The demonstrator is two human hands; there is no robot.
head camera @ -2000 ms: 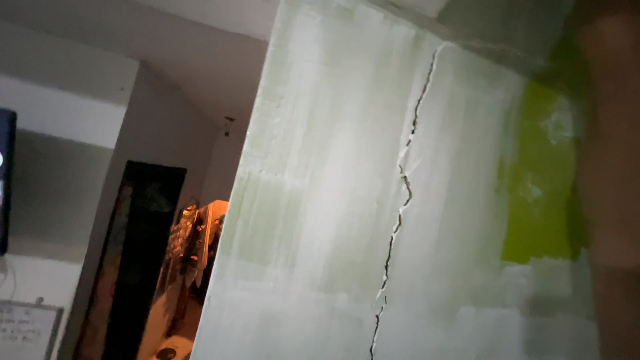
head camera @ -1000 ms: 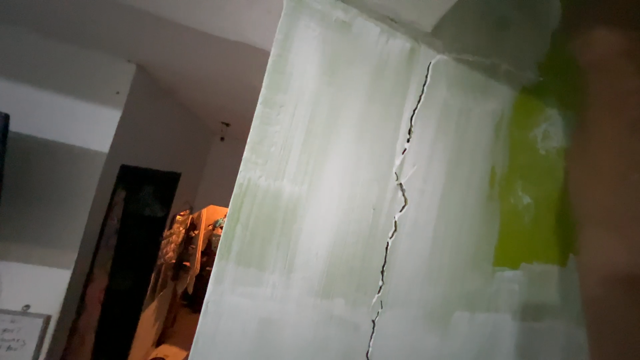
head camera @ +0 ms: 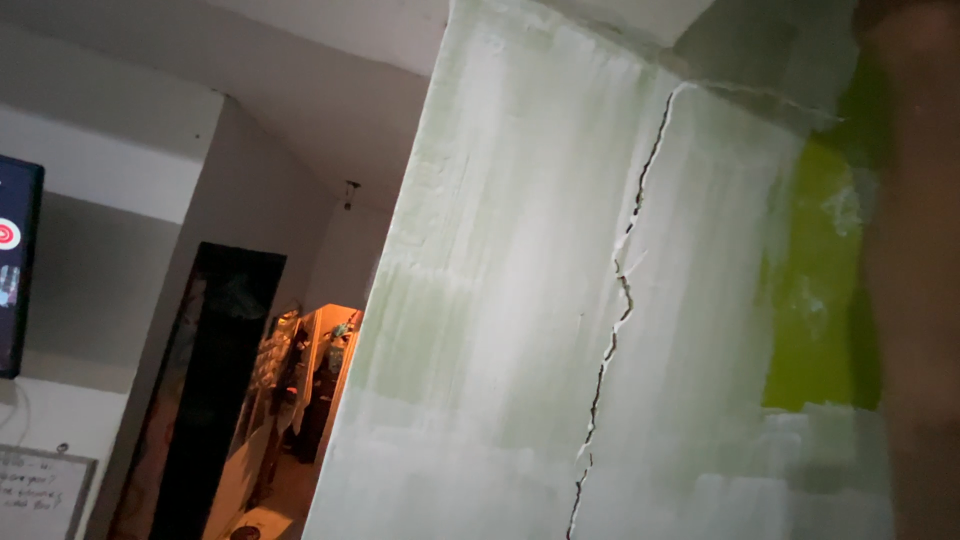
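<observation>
A wall panel (head camera: pixel 517 300), unevenly coated in white over green paint, fills the middle of the view. A jagged crack (head camera: pixel 628 296) runs down it from near the ceiling to the bottom edge. Right of the crack is a patch of bright yellow-green paint (head camera: pixel 814 322). A blurred brown shape (head camera: pixel 919 300) stands very close along the right edge; it may be part of an arm or hand, but I cannot tell. Neither my left hand nor my right hand can be made out, and no tool is seen.
At the left edge hangs a lit screen (head camera: pixel 19 315), above a whiteboard (head camera: pixel 45 495) bearing handwriting. Beyond the wall's left edge are a dark doorway or door (head camera: pixel 217 375) and an orange-lit room (head camera: pixel 300 450) with cluttered things. A small fixture (head camera: pixel 350 193) hangs from the ceiling (head camera: pixel 330 97).
The view has shifted slightly, and more of the screen and whiteboard shows at the left than one second ago. The crack and the paint look the same.
</observation>
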